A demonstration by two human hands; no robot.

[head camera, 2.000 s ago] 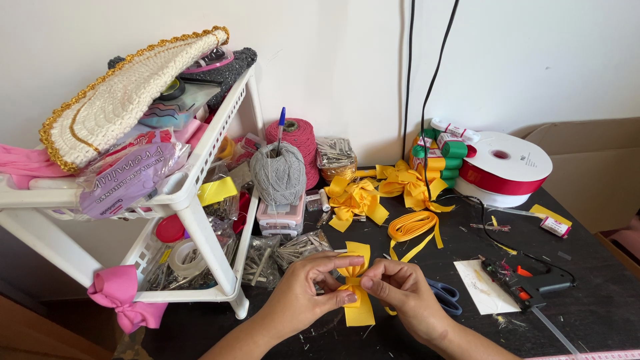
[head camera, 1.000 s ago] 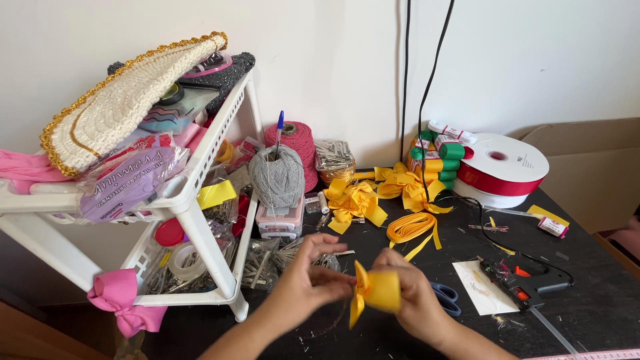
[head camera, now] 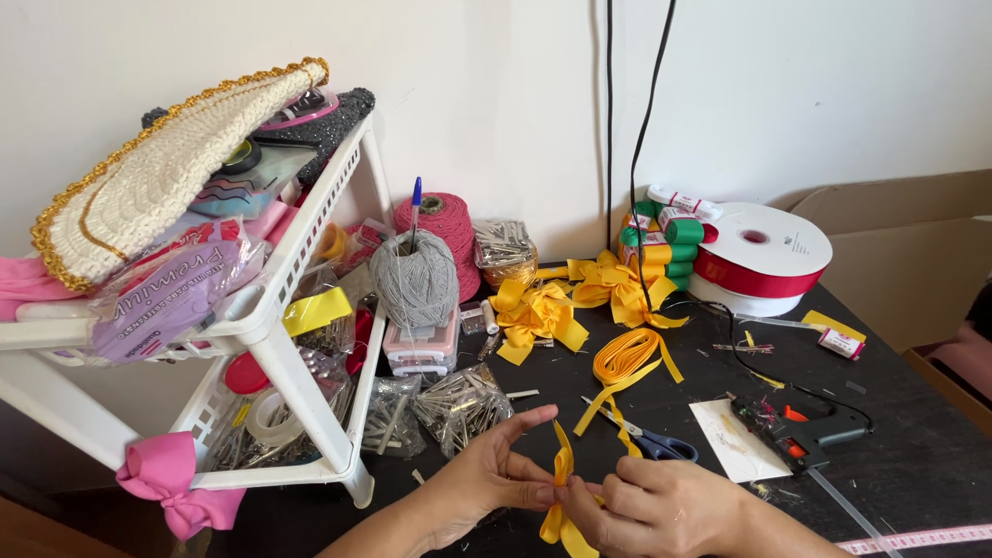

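A yellow ribbon bow (head camera: 564, 496) is pinched between my two hands at the bottom centre. My left hand (head camera: 496, 473) grips its middle from the left, index finger raised. From the right, my right hand (head camera: 655, 504) holds the bow's centre with thumb and fingertips; a narrow yellow ribbon (head camera: 622, 426) runs from this hand up toward a loose coil of yellow ribbon (head camera: 629, 356). Dark-handled scissors (head camera: 659, 446) lie just behind my right hand, partly covered by the ribbon. Finished-looking yellow bows (head camera: 539, 314) are piled beyond the coil.
At right, a black hot glue gun (head camera: 802, 434) rests partly on white card (head camera: 736, 442). A pink tape measure (head camera: 922, 539) crosses the front corner. Behind stand ribbon spools (head camera: 759, 263) and grey yarn (head camera: 415, 279). Bags of metal clips (head camera: 465, 403) and a white shelf (head camera: 310, 418) are at left.
The bow has turned in my hands and sits lower. The narrow ribbon now stretches from the coil to my right hand, over the scissors.
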